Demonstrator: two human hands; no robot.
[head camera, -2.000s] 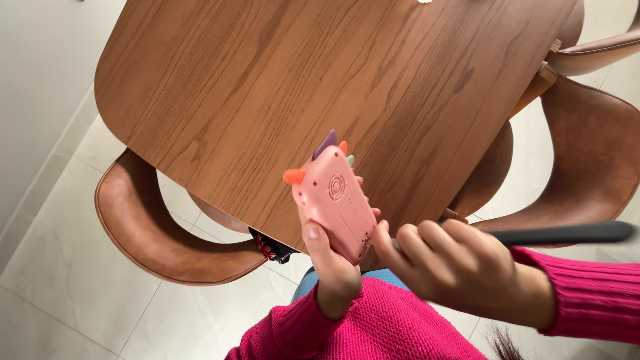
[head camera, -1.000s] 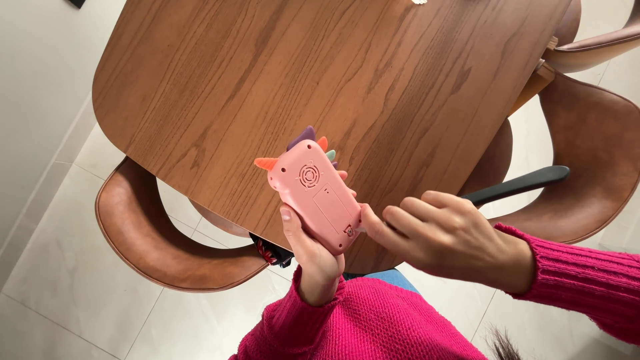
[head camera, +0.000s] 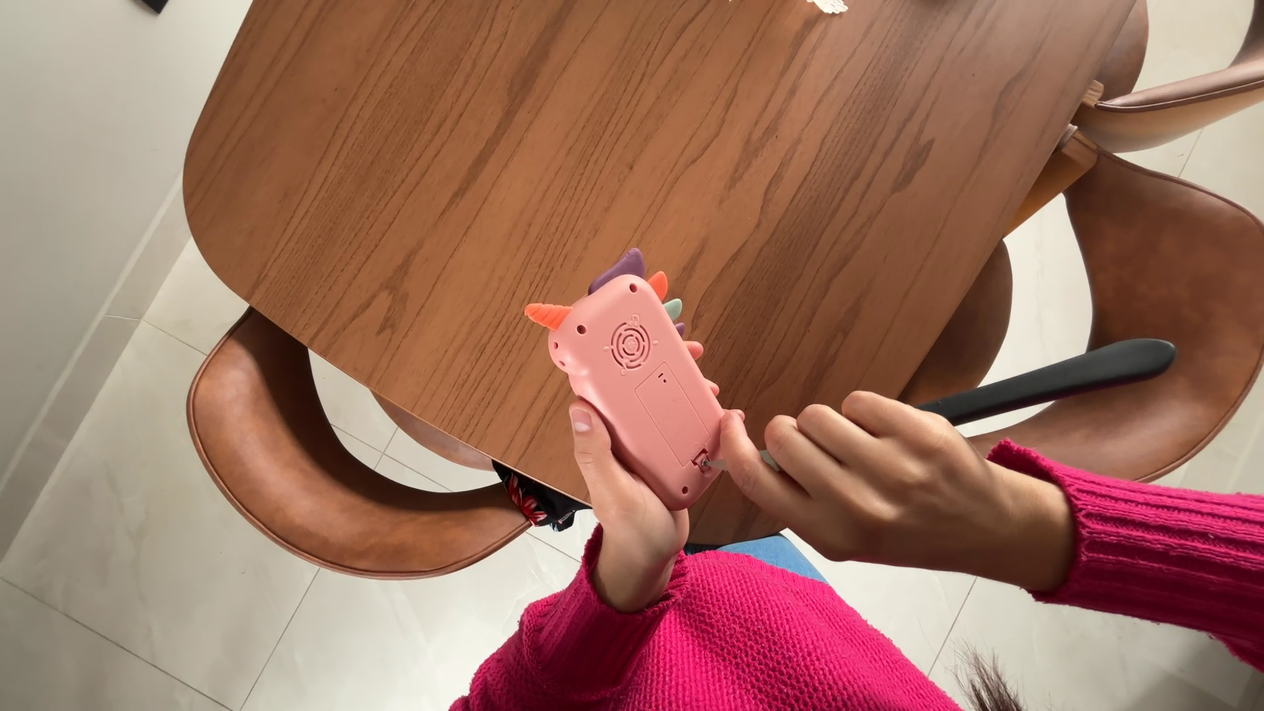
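A pink plastic toy phone (head camera: 642, 385), with an orange horn and colored spikes along its edge, rests in my left hand (head camera: 627, 504), its back facing up. That back shows a round speaker grille, screw holes and a battery cover (head camera: 681, 415) that sits in place. My right hand (head camera: 869, 474) grips a tool with a long black handle (head camera: 1057, 380); a thin metal part shows between the fingers, its tip at the screw by the cover's lower end. What kind of tool it is I cannot tell, as the fingers hide its middle.
Beyond the hands lies a wooden table (head camera: 553, 148), with a white item (head camera: 829, 5) at its far edge. A brown leather chair (head camera: 346, 494) stands at the left, another (head camera: 1165, 296) at the right. Dark fabric with a red pattern (head camera: 528, 499) hangs by the left chair.
Since two seconds ago the toy's back has turned more fully into view. The black handle has swung from nearly level to a slant, its end higher.
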